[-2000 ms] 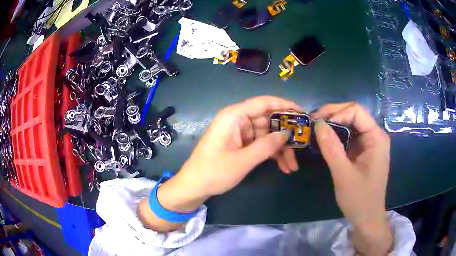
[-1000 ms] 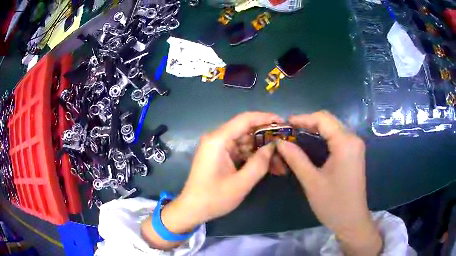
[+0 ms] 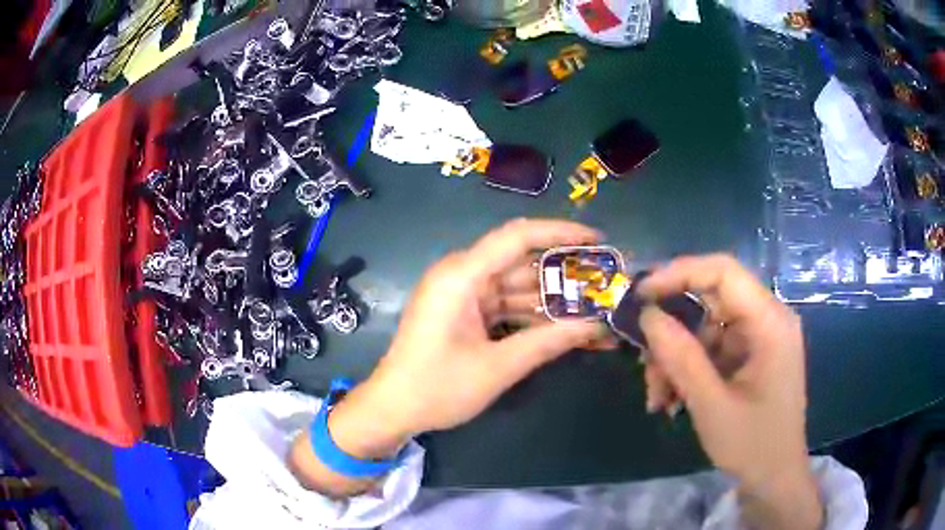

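Observation:
My left hand (image 3: 471, 326), with a blue wrist strap (image 3: 347, 435), holds a watch case (image 3: 554, 282) by its edges. The case has a silver rim and its open inside faces up. My right hand (image 3: 731, 352) holds a black display screen (image 3: 632, 311) at the case's right side. The screen's orange flex cable (image 3: 601, 287) reaches over the inside of the case. I cannot tell whether the cable is connected. My right fingers cover part of the screen.
Loose screens (image 3: 518, 168) with orange cables and a white wipe (image 3: 423, 124) lie beyond my hands. Left are a blue stick (image 3: 314, 246), a pile of charging cables (image 3: 230, 217) and a red tray (image 3: 78, 280). A clear blister tray (image 3: 798, 271) is at the right.
The case was tilted with my fingertips close together over it; now its inside faces up. My right hand has moved right, and the screen is turned at an angle, showing more of the cable.

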